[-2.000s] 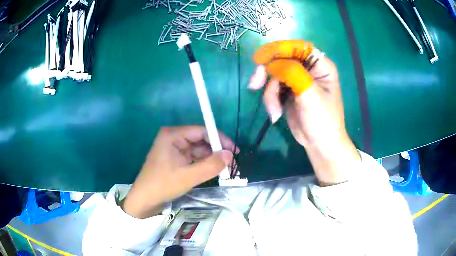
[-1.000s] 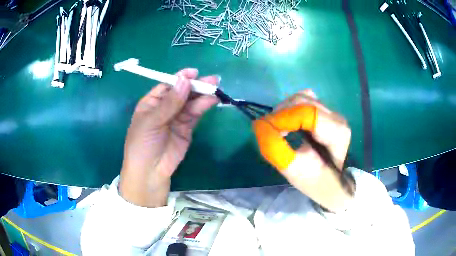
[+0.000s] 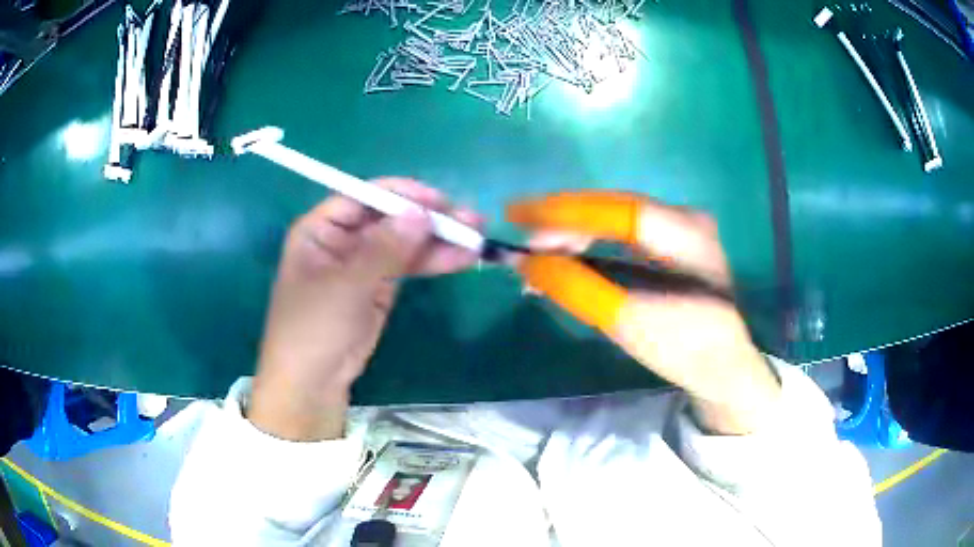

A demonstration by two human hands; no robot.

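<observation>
A white sleeved cable (image 3: 331,178) slants down to the right from a white connector (image 3: 257,139) at its upper left end. My left hand (image 3: 363,240) grips the sleeve near its lower right end. Short black wires (image 3: 500,250) come out of that end. My right hand (image 3: 641,283), with orange finger cots on thumb and index finger, is beside these wires and blurred. The cot tips are apart. Longer black wires run back across the right palm towards the wrist. Whether the right fingers hold the wires is unclear.
A harness bundle (image 3: 171,80) lies at the upper left. A scattered heap of short grey-silver sticks (image 3: 513,48) is at the upper centre. Separate thin harnesses (image 3: 876,86) lie at the upper right, past the dark line (image 3: 771,160). Blue stools (image 3: 91,422) stand beyond the green surface's near edge.
The cable turned from upright to slanted, and my left hand moved up with it. Over the last second, my right hand's orange-covered fingers spread apart beside the wires.
</observation>
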